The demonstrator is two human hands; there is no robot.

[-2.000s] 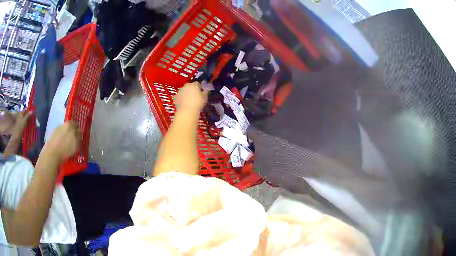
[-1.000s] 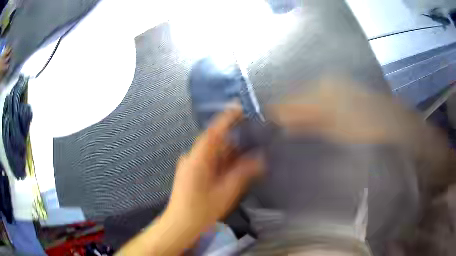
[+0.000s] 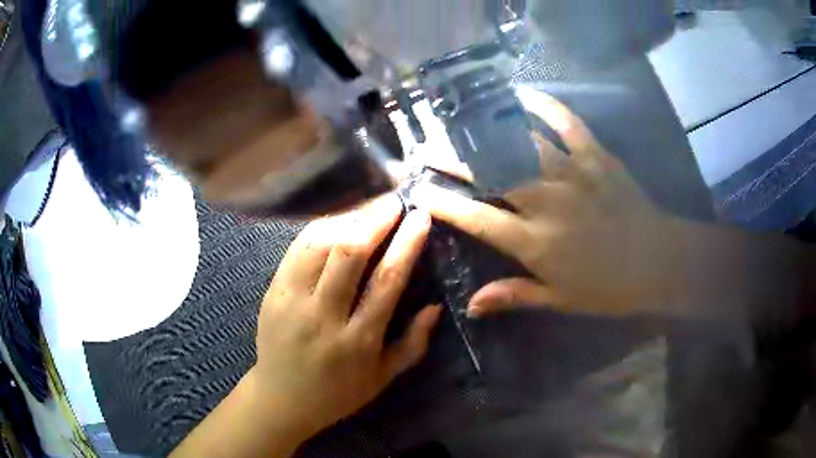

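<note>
The grey-black ribbed panel [image 3: 228,291] lies flat under both hands, its curved cut-out at the left. A small dark strip [image 3: 452,259] lies on it near the presser foot [image 3: 413,177]. My left hand [image 3: 335,309] holds the strip's upper end down with close-set fingertips just before the foot; whether the thumb grips cloth is unclear. My right hand [image 3: 577,224] lies on the panel at the right, fingers spread, index fingertip by the foot. The needle tip cannot be made out in the glare.
A shiny reflective shape [image 3: 246,134] fills the upper left before the needle. A navy fringe [image 3: 112,161] hangs left of it. A translucent block [image 3: 501,134] stands right of the foot. Dark cut pieces [image 3: 20,313] lie at the far left. The white table [image 3: 738,67] shows at upper right.
My left hand has moved from the red basket to the panel, then up to the foot with the small dark piece. The right hand has come to rest on the panel. The machine parts have come into view.
</note>
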